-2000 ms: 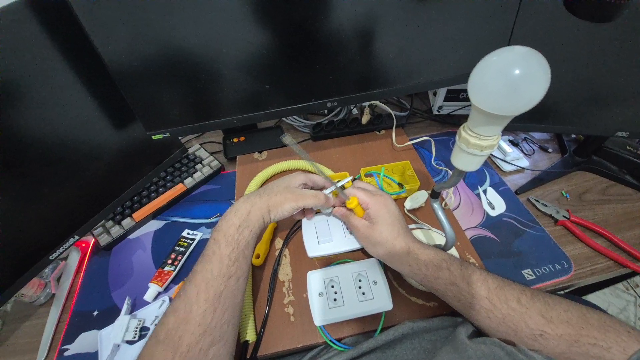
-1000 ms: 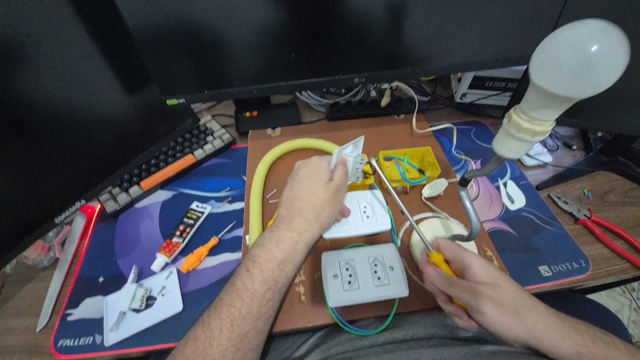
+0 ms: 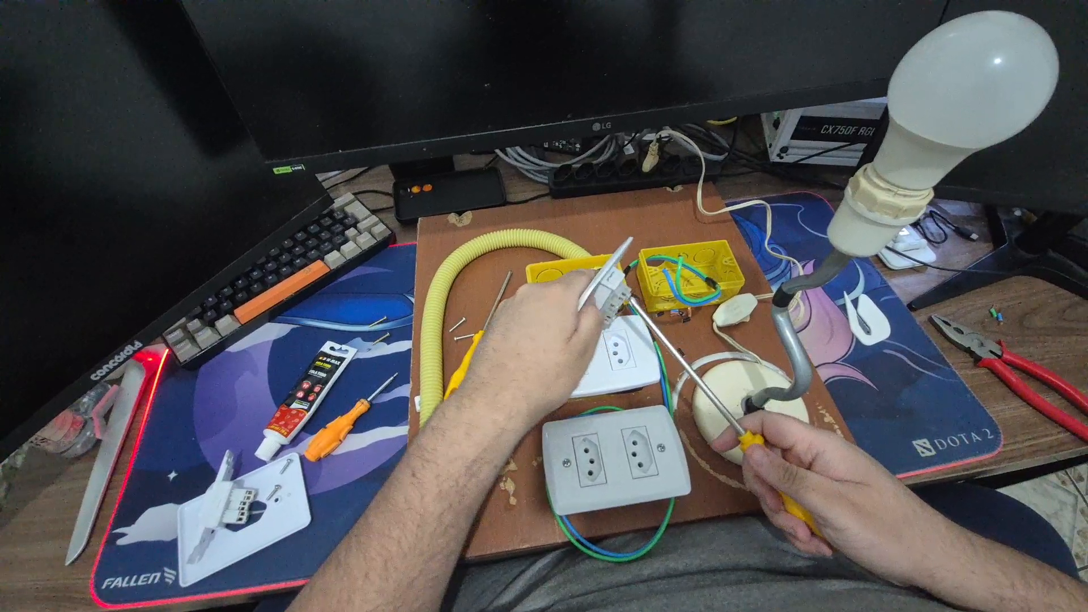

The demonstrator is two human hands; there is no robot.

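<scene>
My left hand grips a white electrical module on its mounting plate, tilted up over the yellow boxes. In my right hand is a long screwdriver with a yellow handle; its shaft runs up to the module's side, where the tip meets a wire end or terminal. Behind is a yellow wall box with blue and green wires; another yellow box is partly hidden by my left hand. A white double-socket plate lies nearest me, a second white plate beyond it.
On the brown board are yellow corrugated conduit and a round base whose bent metal tube carries a light bulb. Red-handled pliers lie right. An orange screwdriver, glue tube and cover plate lie left.
Two seconds ago both hands were together over the middle plate. My right hand has since drawn back toward me with the screwdriver, while my left hand holds the module up. The view has shifted.
</scene>
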